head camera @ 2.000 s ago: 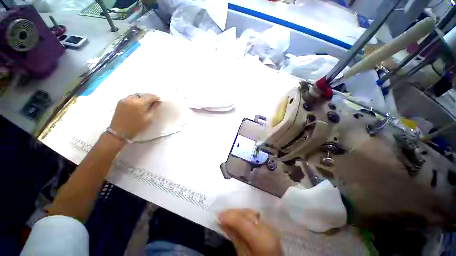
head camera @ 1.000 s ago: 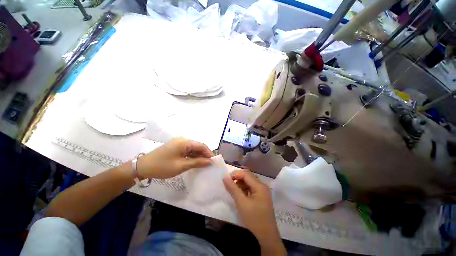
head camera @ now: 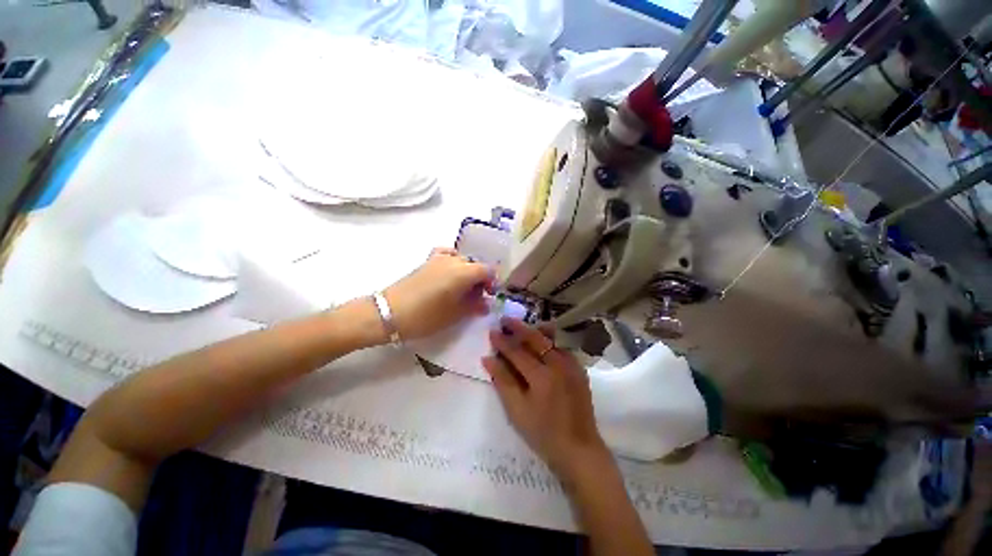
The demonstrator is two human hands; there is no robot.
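A white cut piece (head camera: 462,345) lies by the needle area of the sewing machine head (head camera: 609,234). My left hand (head camera: 441,295) pinches its far edge close to the presser foot. My right hand (head camera: 538,391) has its fingertips on the piece at the near side of the foot. The needle itself is hidden by the fingers and the head. The metal slide plate (head camera: 479,241) shows partly behind my left hand. A white sewn piece (head camera: 649,404) sits bunched against the machine, right of my right hand.
Two fanned piles of white cut pieces lie on the left: one nearer (head camera: 163,266), one farther (head camera: 348,179). Crumpled plastic bags (head camera: 511,33) are behind the table. A red-topped post (head camera: 649,109) and grey rods rise over the head. Green-handled snips (head camera: 765,469) lie at the machine base.
Both hands have moved away from me to the needle area with the cut piece between them. Earlier my left hand was on the left pile. The view has shifted right.
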